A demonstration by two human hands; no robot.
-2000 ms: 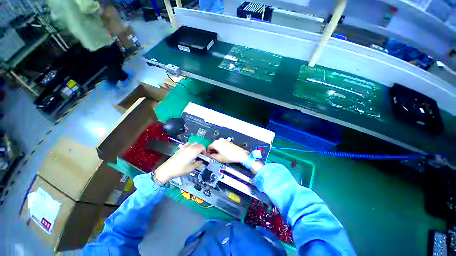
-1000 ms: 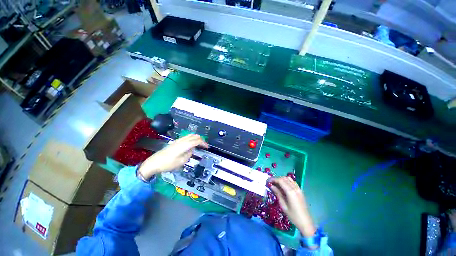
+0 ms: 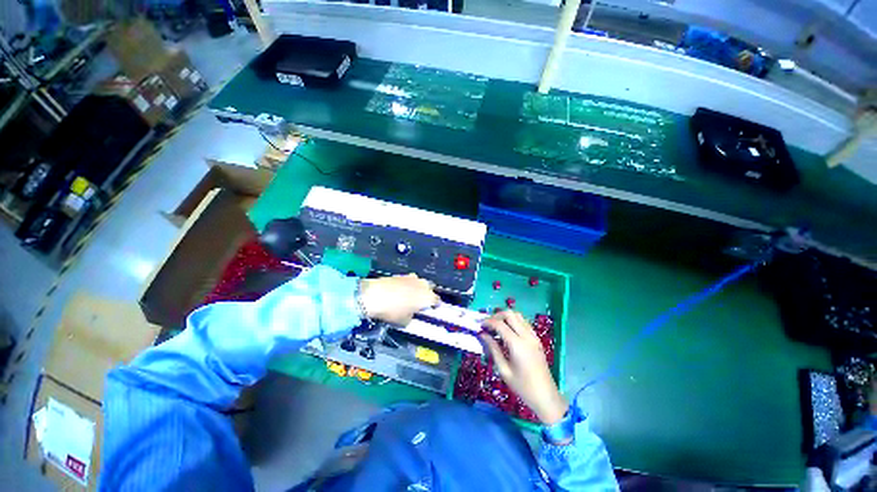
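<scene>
The grey-black machine with a white top (image 3: 394, 213) stands in front of me. Its pale feed rail (image 3: 444, 332) runs across the front. My left hand (image 3: 399, 298) is on the middle of the rail; its fingertips point right and what they hold cannot be told. My right hand (image 3: 514, 354) is at the rail's right end with fingers bent; small red parts show in the rail between the hands. The green tray (image 3: 564, 327) at the machine's right holds a heap of red parts (image 3: 481, 380). Other red parts lie in the open carton (image 3: 183, 259) at left.
A blue bin (image 3: 543, 226) sits under the green shelf (image 3: 500, 144). The shelf bears black trays (image 3: 313, 62) and clear sheets. A blue cord (image 3: 673, 312) hangs over the mat at right. A coworker's hand (image 3: 822, 480) shows at the lower right edge, beside trays.
My left hand has moved right along the rail, its sleeve now covering the machine's left part. My right hand has moved slightly in over the rail's right end. The view has shifted.
</scene>
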